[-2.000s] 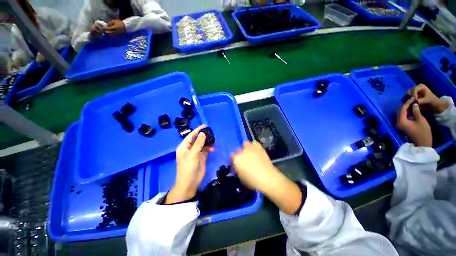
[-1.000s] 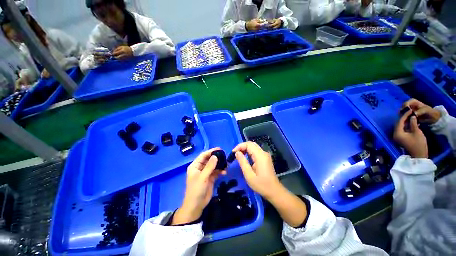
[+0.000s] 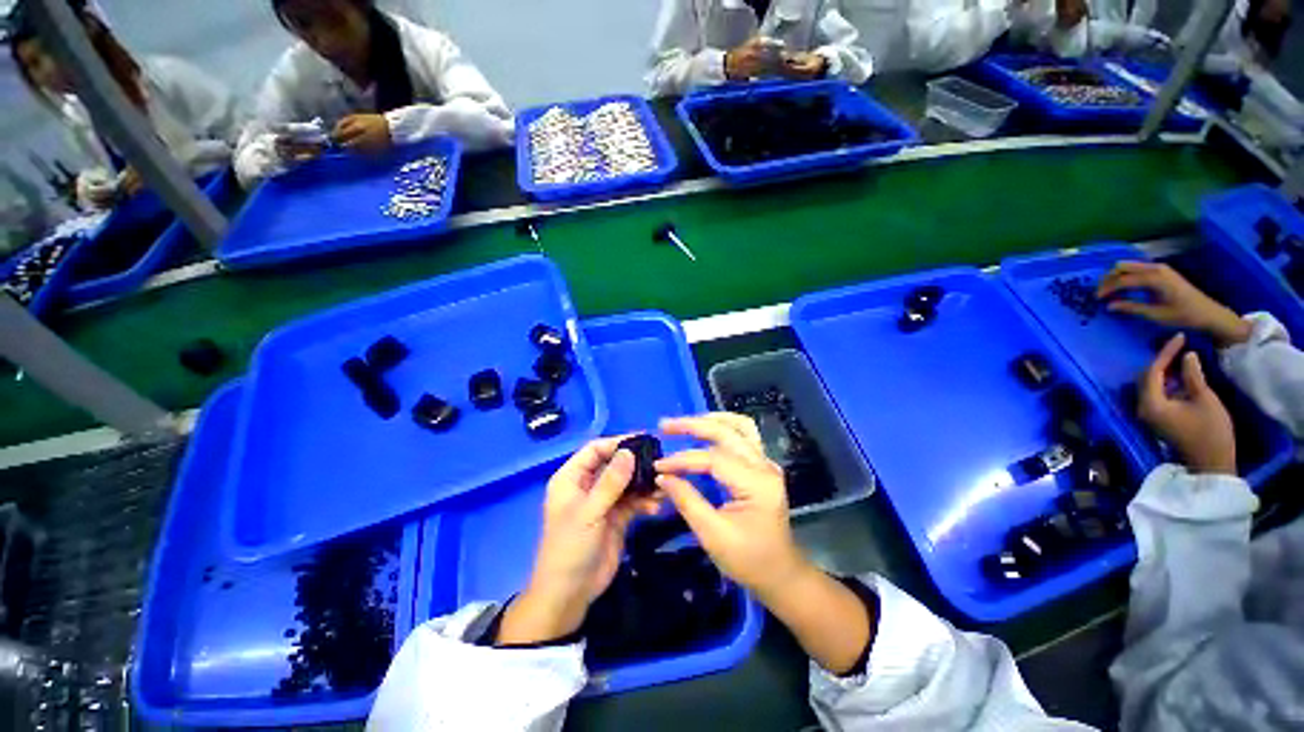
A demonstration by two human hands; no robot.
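Note:
A black plastic housing is held between my hands, above the near middle blue tray. My left hand grips the housing from the left between thumb and fingers. My right hand touches its right side with thumb and fingertips; whether a small part is pinched there is hidden. Loose black pieces lie in a pile in the tray below my hands.
A tilted blue tray holding several black blocks rests on the left trays. A clear-grey tub of tiny parts and a right-hand blue tray stand to the right. A neighbour's hands are at far right. A green belt runs beyond.
My right fingertips have moved from beside the housing onto it. The shafted parts on the belt have shifted left. The neighbour's hands have parted, one reaching into a tray.

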